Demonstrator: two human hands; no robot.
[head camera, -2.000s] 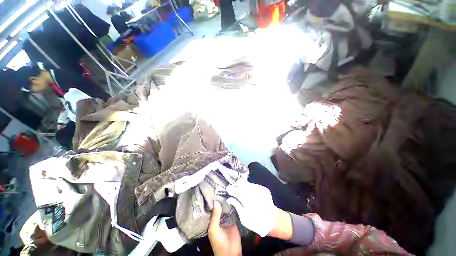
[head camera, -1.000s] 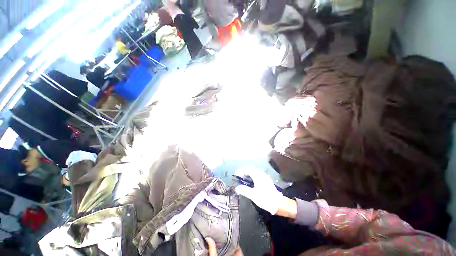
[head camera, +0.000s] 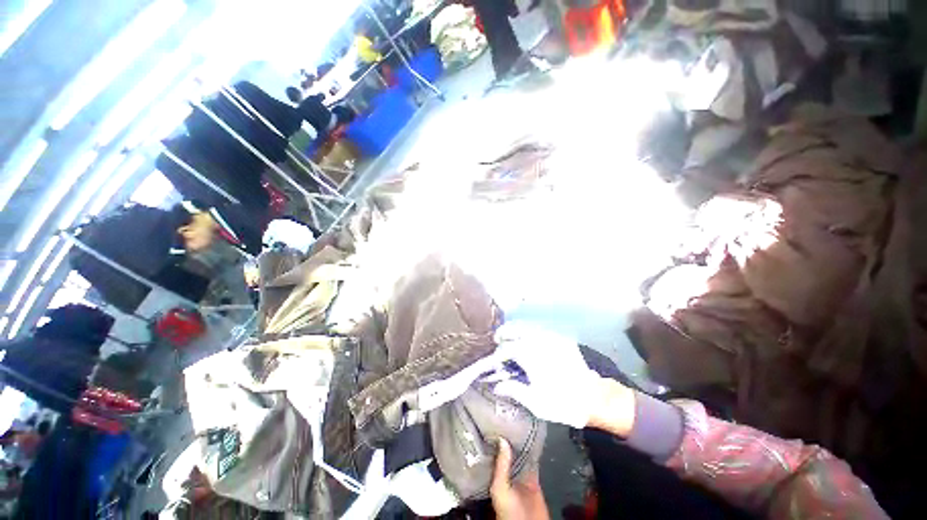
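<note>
Brown-grey trousers lie bunched at the near edge of the table, with the stitched waistband and pale inner cloth turned out. My left hand, bare and cut off by the bottom edge, grips the trousers from below with its thumb on the cloth. My right hand, in a white glove with a grey-mauve cuff, is at the waistband's right end. Its fingers are closed around a small dark tool, now mostly hidden against the cloth.
Inside-out trousers with a dark printed patch and hanging white cord lie at left. A large brown garment heap lies at right. Glare covers the mid-table. Metal rails, dark garments and blue bins stand beyond.
My right hand has come back from beside the trousers onto the waistband, and the dark tool is less visible. The view has shifted, and more of my left hand shows than one second ago.
</note>
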